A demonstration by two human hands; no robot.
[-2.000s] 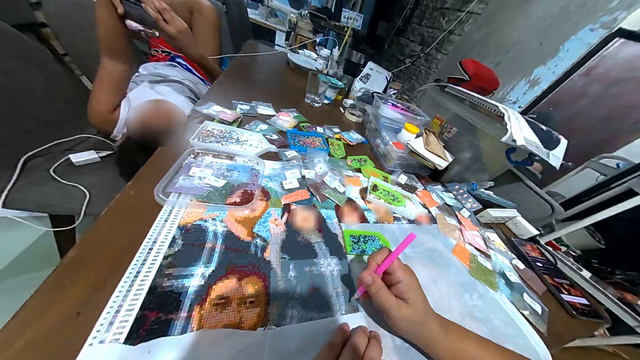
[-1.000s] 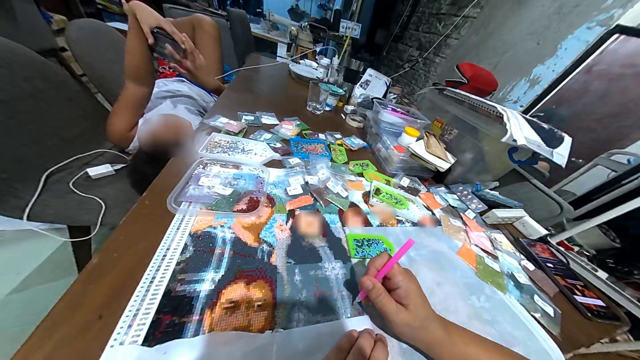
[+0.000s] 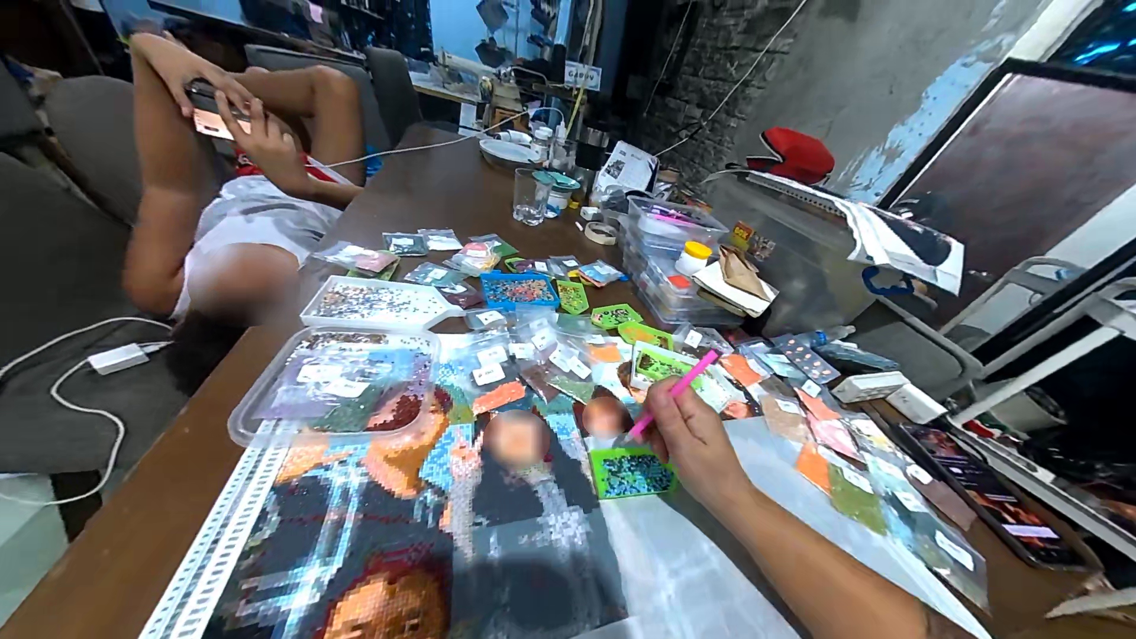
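Observation:
My right hand holds a pink applicator pen between thumb and fingers, its tip just above a green tray of blue and dark beads. Below and to the left spreads a diamond painting canvas with portraits, partly covered in small coloured tiles. Its whitish cover sheet lies folded back on the right, under my forearm. A clear plastic container with bead packets rests on the canvas's upper left, beside a white tray of beads. My left hand is out of the frame.
Bead packets, a blue tray and several green trays crowd the table's middle. Beyond stand a drinking glass and stacked clear boxes. A smartphone lies at the right. At the left, a person reclines on chairs, holding a phone.
My right hand has moved from the canvas up to the green bead tray, the pink pen still in it. My left hand, at the bottom edge before, has left the view.

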